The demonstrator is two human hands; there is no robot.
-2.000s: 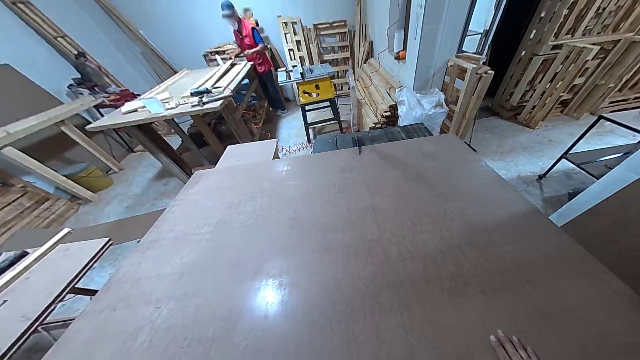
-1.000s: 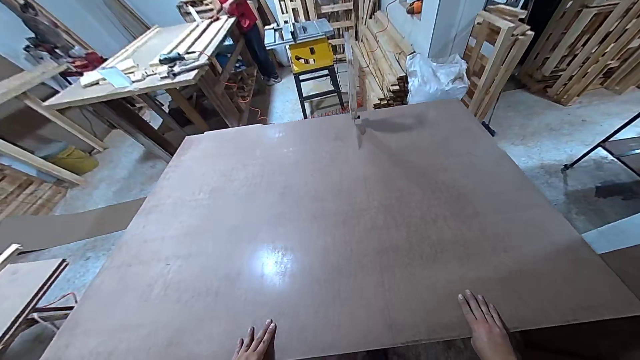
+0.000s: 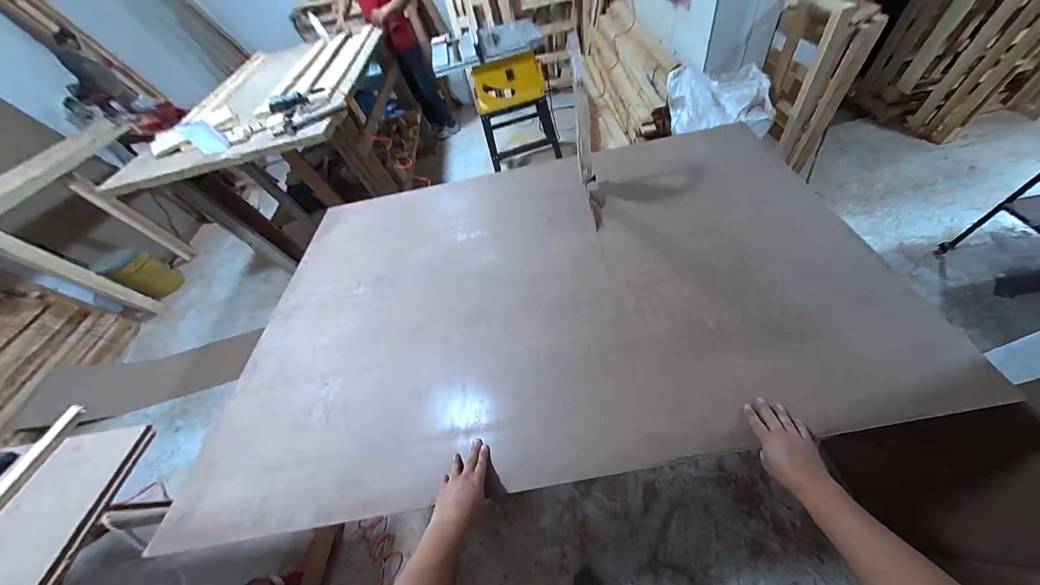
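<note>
A large plywood sheet (image 3: 528, 325) lies flat across the middle of the head view. My left hand (image 3: 463, 486) rests on its near edge, left of the middle, fingers pointing forward on the top face. Farther right, my right hand (image 3: 784, 443) lies on the same edge, fingers slightly apart. Each thumb is largely hidden. Near the sheet's far edge stands a thin upright metal plate with a saw blade or riving knife (image 3: 591, 199) at its foot; which one, I cannot tell. Most of what carries the sheet is hidden beneath it.
Beyond the sheet stand a yellow table saw (image 3: 509, 81) on black legs and a co-worker (image 3: 414, 69) at a wooden workbench (image 3: 219, 166) with battens and tools. Wooden frames (image 3: 829, 81) and a plastic bag (image 3: 721, 99) are behind right. A smaller panel (image 3: 69, 487) lies near left.
My left hand, out of view two seconds ago, is now on the near edge. The sheet has moved away from me, over the far side, and its near edge has come into view.
</note>
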